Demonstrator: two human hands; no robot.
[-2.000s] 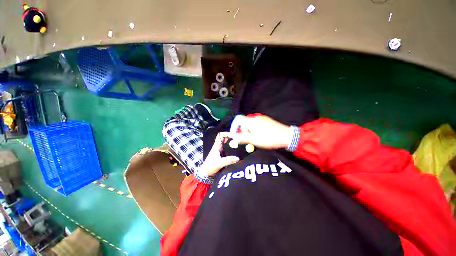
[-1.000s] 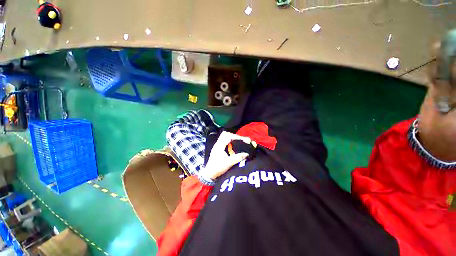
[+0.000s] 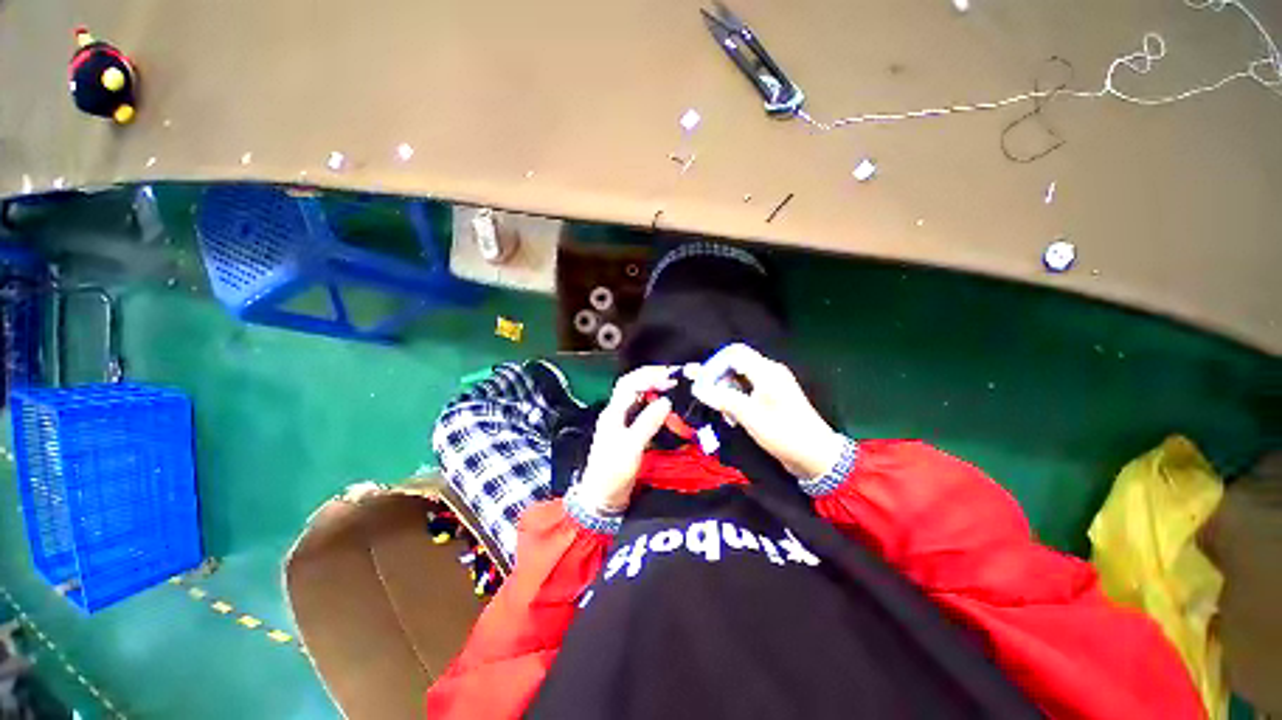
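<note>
My left hand (image 3: 619, 445) and my right hand (image 3: 766, 408) meet over my lap, in front of the black apron. My left hand pinches a small black plush piece with red on it (image 3: 676, 419), mostly hidden by the fingers and the dark cloth behind. My right fingertips are pinched together at the piece's upper right side; whether they hold a needle or thread is too small to tell. A small white bit (image 3: 707, 439) shows just below the piece.
Thread snips (image 3: 756, 63), pale thread (image 3: 970, 107) and scraps lie on the brown table (image 3: 464, 85). A black plush bird (image 3: 103, 80) lies far left. Below are an open carton (image 3: 352, 591), blue crate (image 3: 113, 485), blue stool (image 3: 260, 260) and yellow bag (image 3: 1160, 542).
My right hand, raised at the far right one second ago, is back beside my left hand at the lap. The view has shifted, showing the snips and more thread on the table.
</note>
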